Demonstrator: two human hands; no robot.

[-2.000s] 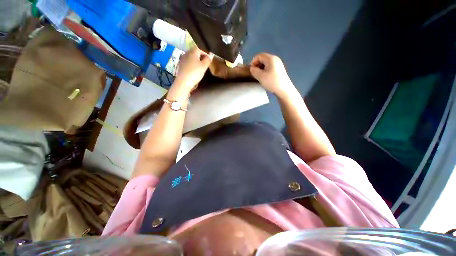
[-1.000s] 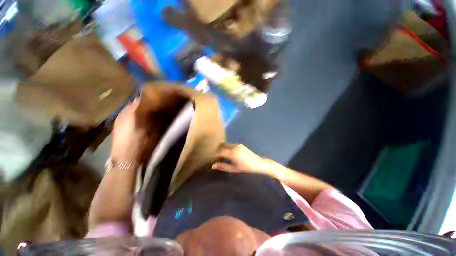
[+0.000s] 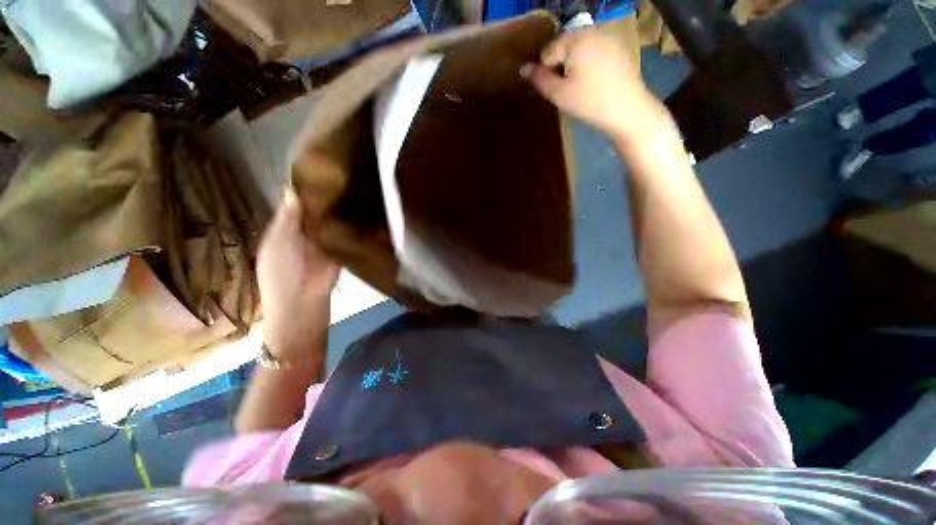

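A brown bag body (image 3: pixel 482 174) is held up in front of my chest, its open mouth facing me and its inside dark brown. A white paper-like piece (image 3: pixel 395 133) stands inside the bag, with a paler strip along the lower edge. My right hand (image 3: pixel 595 82) pinches the bag's top right corner between thumb and fingers. My left hand (image 3: pixel 295 267) is at the bag's lower left side; its fingers are partly hidden by the bag and slightly blurred.
Stacked brown bag pieces (image 3: pixel 195 215) lie at the left on a white table (image 3: pixel 241 359). A pale grey cloth (image 3: pixel 98 46) is at the upper left. A dark machine part (image 3: pixel 734 87) is at the upper right. Another person's legs (image 3: pixel 891 113) show at the far right.
The bag has been raised and opened towards me. My right hand has moved from near the apron up to the bag's far corner. The view has turned, showing more of the left stacks.
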